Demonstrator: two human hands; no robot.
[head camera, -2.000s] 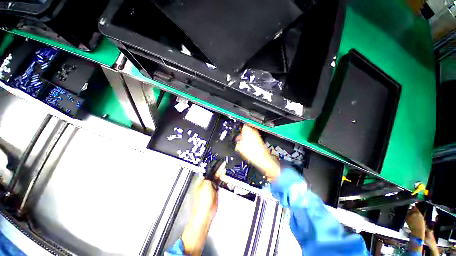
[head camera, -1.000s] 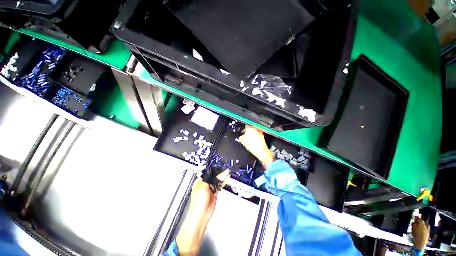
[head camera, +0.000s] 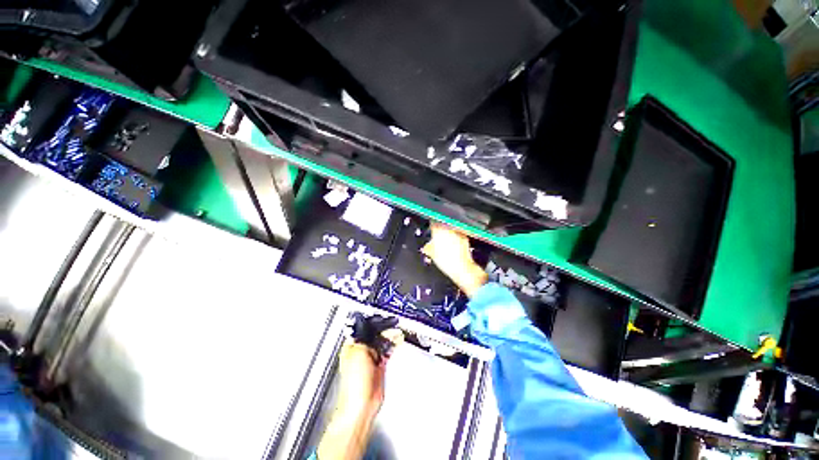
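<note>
My left hand is over the conveyor, in front of the bins. Its fingers are closed around a cluster of black components. My right hand, in a blue sleeve, reaches into the back of a black bin, under the shelf edge. Its fingertips are small and blurred, so I cannot tell whether they hold anything. Dark-blue components lie at the front of that bin. White components lie in the bin to the left, with a white paper slip behind them.
The green shelf overhangs the bins and holds a large black tote and a flat tray. Grey-white pieces lie in a bin to the right. More blue pieces lie far left. Conveyor rails run below.
My left hand has moved down and slightly left, away from the bin's front edge. My right hand stays at the back of the bin. Another person's hand at the lower right is no longer visible.
</note>
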